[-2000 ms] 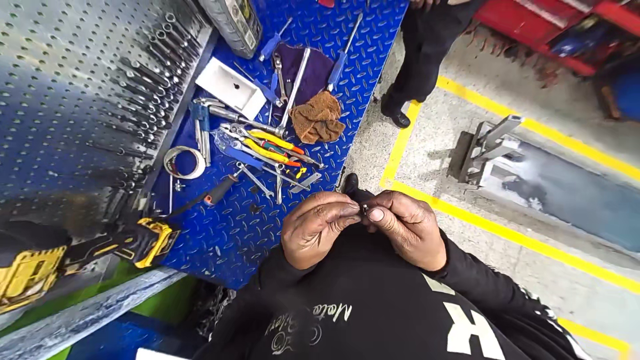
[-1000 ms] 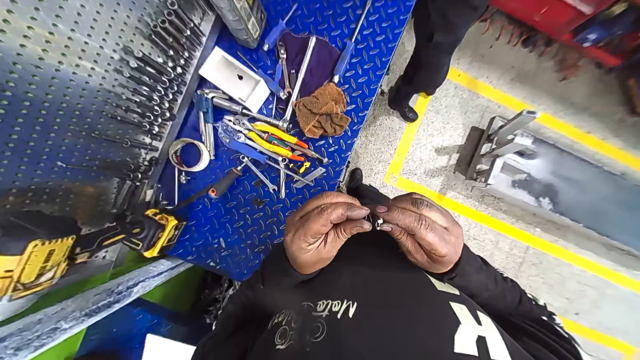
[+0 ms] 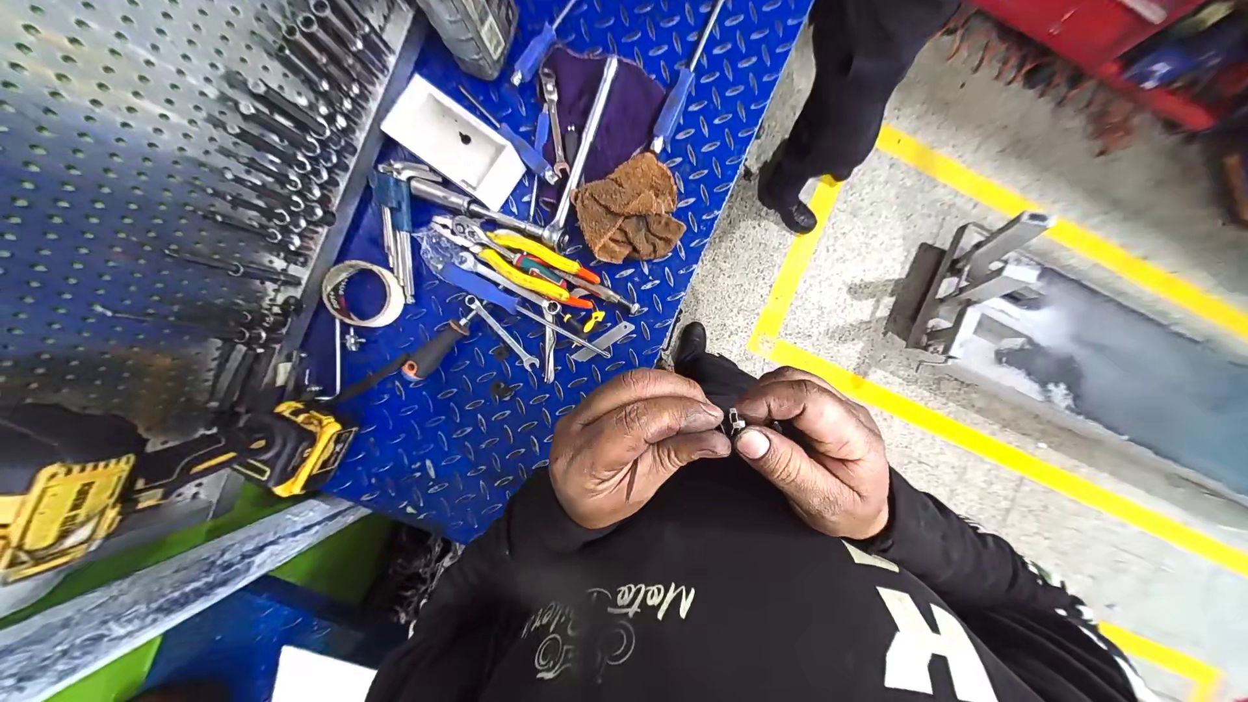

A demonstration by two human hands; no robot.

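Note:
Between the fingertips of both hands, in front of my chest, is a small part, dark with a shiny metal piece [image 3: 735, 421]. My left hand [image 3: 639, 444] pinches it from the left, thumb against fingers. From the other side my right hand [image 3: 819, 448] grips it with thumb and index finger; what kind of part it is cannot be told. Beyond my left hand, on the blue tread-plate bench [image 3: 439, 429], lie yellow-handled pliers [image 3: 526, 278], a combination wrench [image 3: 502, 331], a brown rag [image 3: 630, 210] and a screwdriver with a dark handle [image 3: 437, 349].
A white box [image 3: 454, 142], a tape roll [image 3: 363, 293] and blue-handled screwdrivers [image 3: 673, 107] lie on the bench. Wrenches hang on the perforated panel [image 3: 107, 195] at left, near a yellow-black power tool [image 3: 312, 448]. Another person's leg [image 3: 838, 97] stands beyond the bench; a metal stand [image 3: 965, 283] is at right.
The fingers of both hands have shifted around the small part, and its shiny metal piece now shows between the fingertips. Both hands stay in front of the chest.

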